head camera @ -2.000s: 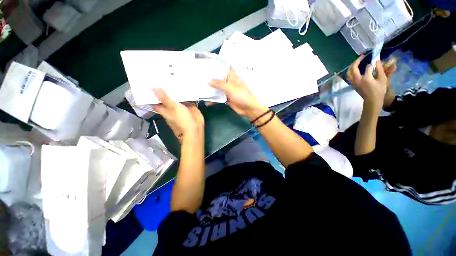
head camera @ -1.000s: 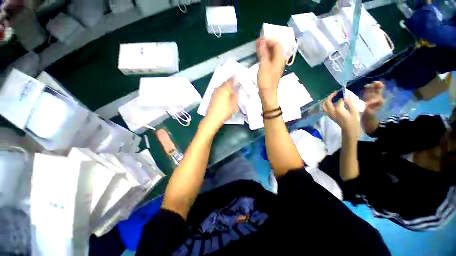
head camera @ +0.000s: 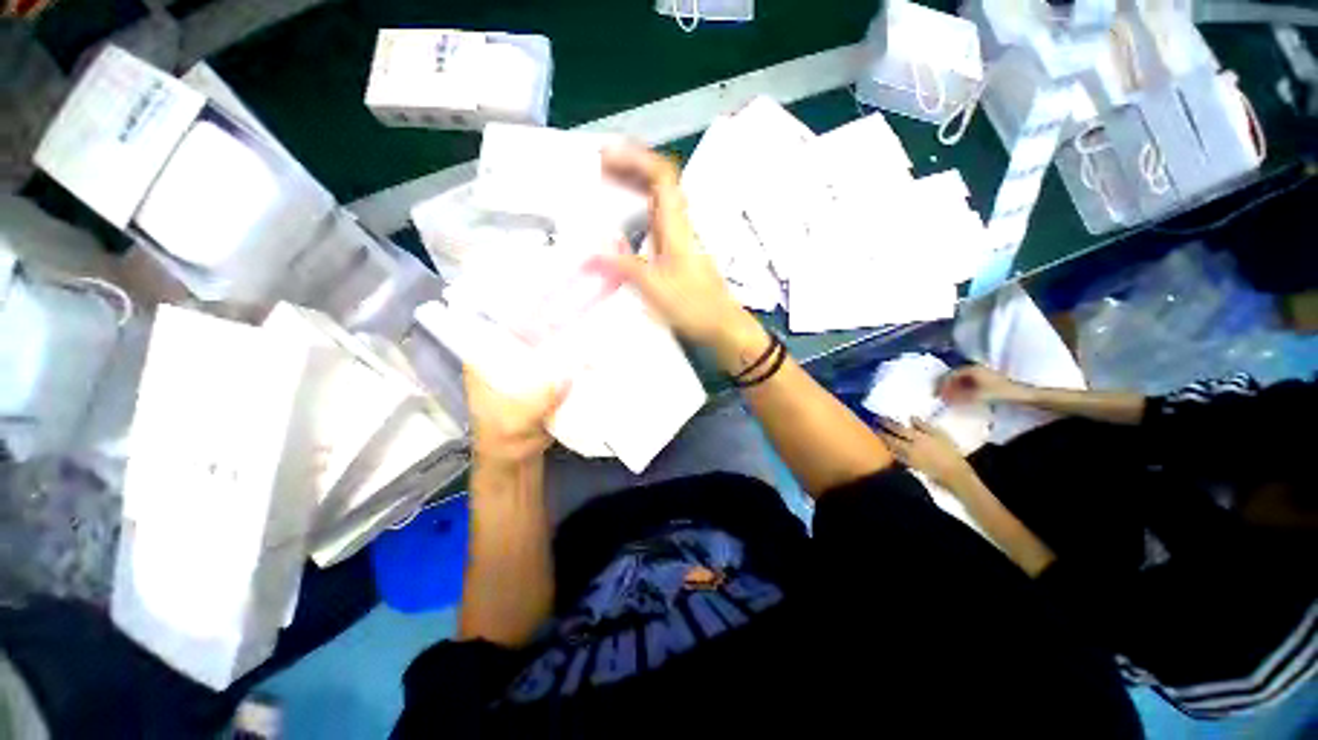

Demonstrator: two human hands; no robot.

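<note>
My left hand [head camera: 513, 405] holds a white carton piece [head camera: 636, 390] from its lower left side, over the bench edge. The piece looks partly unfolded, but glare hides its folds. My right hand [head camera: 677, 275], with dark bands at the wrist, is at its upper right. Its fingers are spread, and the thumb is close to the piece; contact is unclear. A closed-looking white box [head camera: 538, 171] lies just behind. Flat white blanks [head camera: 875, 231] lie fanned to the right of my hands.
Large white cartons [head camera: 217, 492] lean at left, beside an open carton [head camera: 217, 203] with a pale rounded shape. A printed box [head camera: 460, 75] lies on the green conveyor. Corded white units [head camera: 925, 65] stand at upper right. A neighbour's hands [head camera: 940, 448] hold something white; a label strip [head camera: 1019, 188] lies nearby.
My hands have moved from the blanks; the left now holds a white piece. The pink-orange tool is no longer visible. The neighbour's hands have moved down, and the strip lies away from them.
</note>
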